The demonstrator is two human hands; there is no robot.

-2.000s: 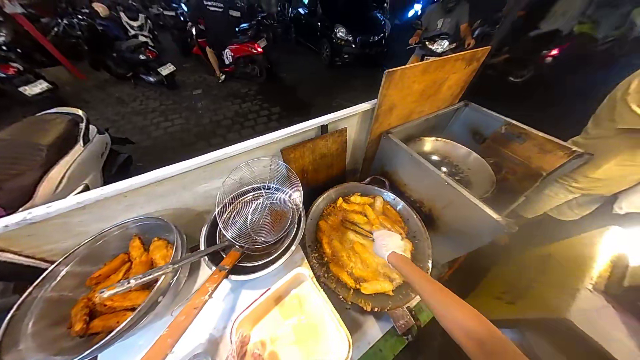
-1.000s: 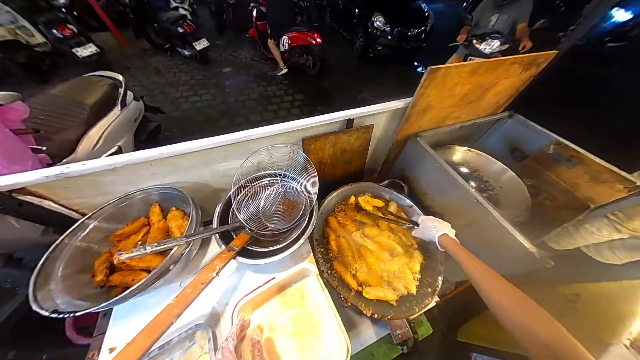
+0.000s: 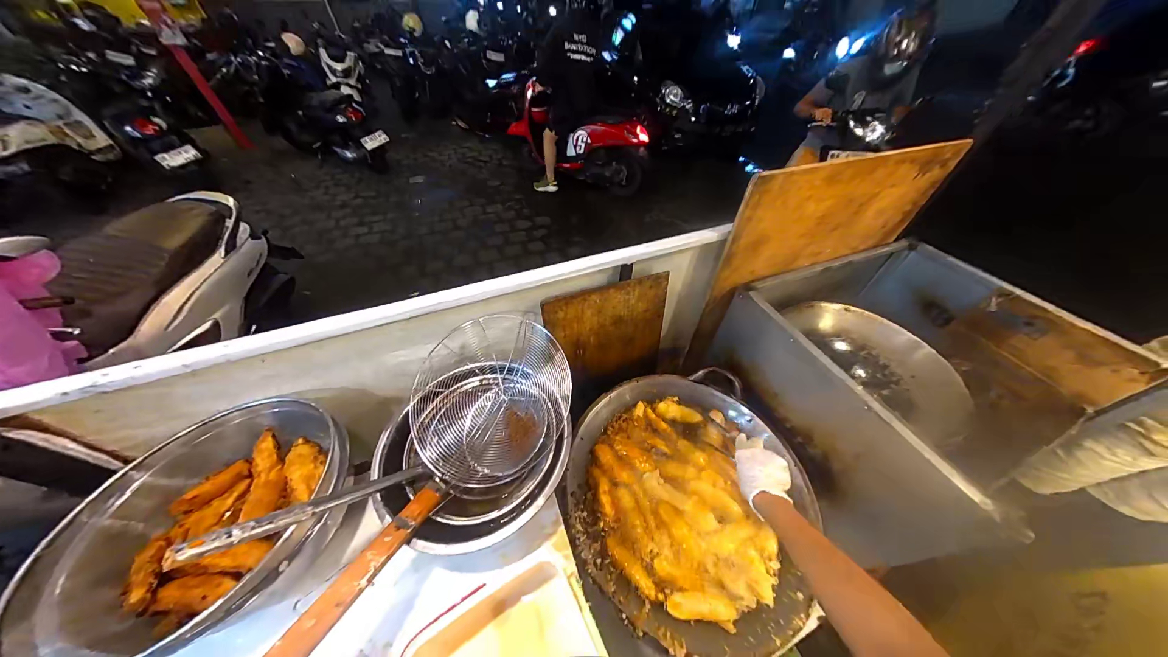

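My right hand [image 3: 763,467], in a thin white glove, is over the right side of a wide metal pan [image 3: 591,438]. Many golden battered fritters [image 3: 675,511] crowd the pan in oil with loose crumbs. The fingers point toward the pan's far side; what they hold cannot be made out. My left hand is not in view. To the left, a wire skimmer [image 3: 493,401] with a wooden handle [image 3: 365,575] rests over nested metal bowls [image 3: 538,520]. Browner fried pieces [image 3: 214,516] lie in a large metal basin [image 3: 64,547], with a long metal utensil [image 3: 301,516] across its rim.
At the bottom stands a tray [image 3: 511,611] holding something pale yellow. A metal-walled compartment [image 3: 849,456] with another wide pan [image 3: 885,365] adjoins on the right. Wooden boards [image 3: 839,210] and the cart's white edge [image 3: 365,328] border the far side. Motor scooters [image 3: 602,146] and people are beyond.
My right hand had tongs over the fritters one second ago; they no longer show clearly. The hand has moved down along the pan's right side. A pinkish shape at the tray's edge has left view.
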